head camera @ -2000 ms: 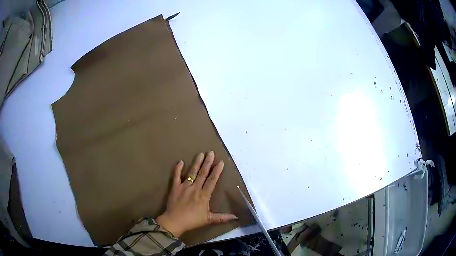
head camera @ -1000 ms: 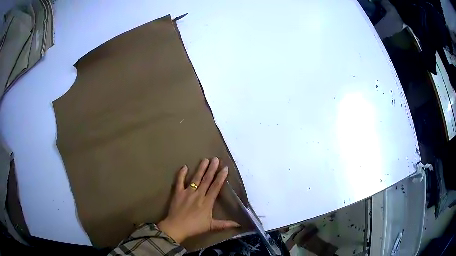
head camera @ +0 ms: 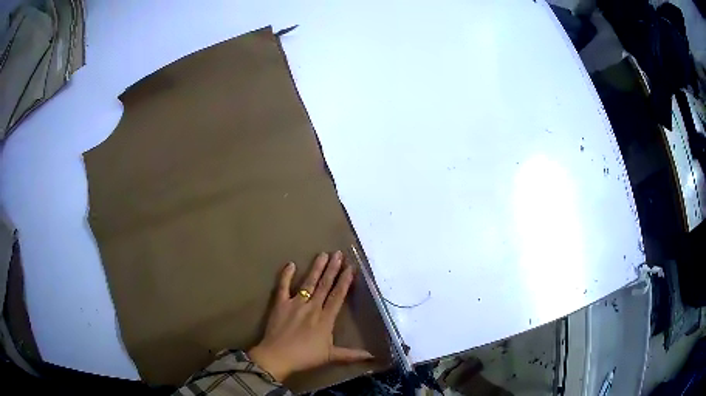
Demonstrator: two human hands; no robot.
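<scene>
A brown garment panel lies flat on the white tabletop, its near part at the table's front edge. My left hand rests palm down on its lower right part, fingers slightly spread, with a ring on one finger. The long silver blades of the shears lie along the panel's right edge, just right of my left hand, tips pointing away from me. The handles are lost in the dark area at the bottom edge. My right hand is not in view. A thin dark thread curls beside the blades.
Layered beige pieces lie at the far left. A small dark pointed scrap touches the panel's far corner. Brown cloth shows at the left edge. A pale tray-like container stands beyond the front right edge, and dark cloth lies beyond the right edge.
The shear blades have moved forward along the panel's right edge and now lie closer to it. The thread has appeared beside them. Panel and left hand sit slightly further right in view.
</scene>
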